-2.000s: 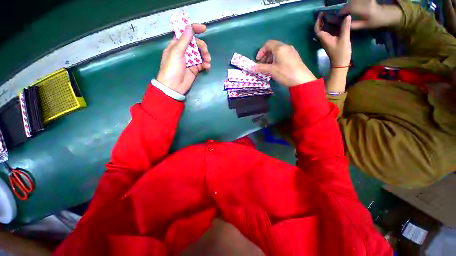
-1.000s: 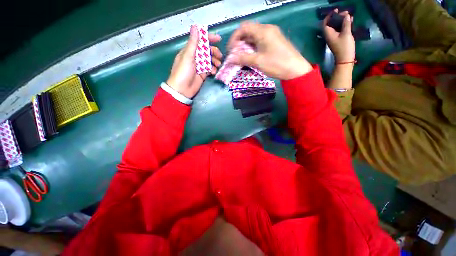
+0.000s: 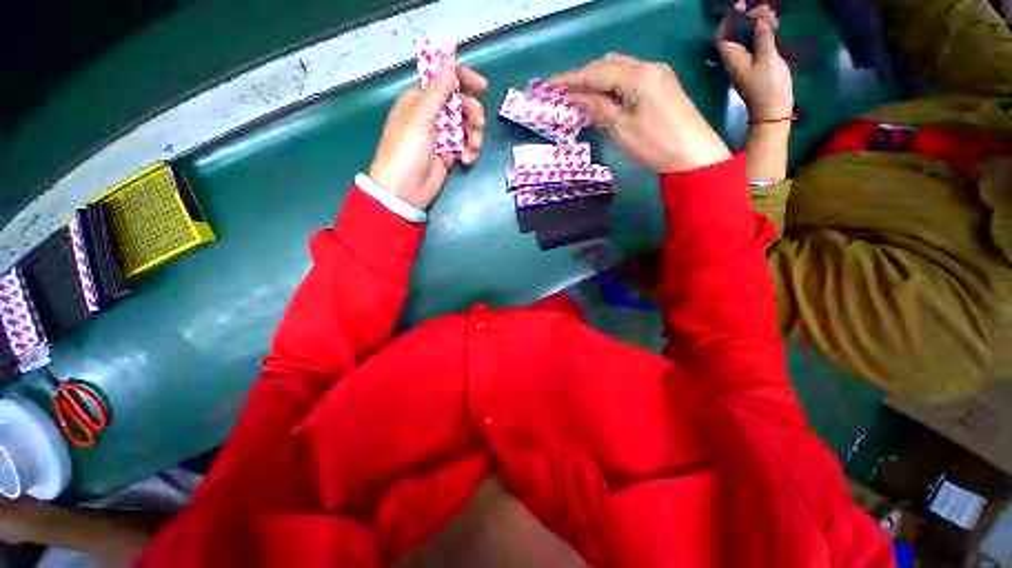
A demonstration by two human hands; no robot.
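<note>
My left hand (image 3: 427,128) holds an upright bundle of pads (image 3: 448,120) with the white, red-pink printed face up, thumb on top. My right hand (image 3: 638,109) has its fingertips on another printed pad (image 3: 544,111), tilted just above the pile; its fingers hide the pad's right end, and I cannot tell if it is one pad or several. Below it, printed pads (image 3: 553,163) lie overlapping on the green bench (image 3: 333,189). Plain black pads (image 3: 566,222) stick out at the pile's near side.
A yellow basket (image 3: 161,222) stands at the left, with black and white striped pads (image 3: 98,255) beside it. More printed pads (image 3: 20,322), orange-red scissors (image 3: 80,411) and a white roll (image 3: 33,444) lie farther left. A neighbour's hand (image 3: 760,72) holds a dark piece at the right.
My right hand has moved from the pile toward my left hand and back right, now with a printed pad at its fingertips. The left bundle has shifted slightly right since the first frame.
</note>
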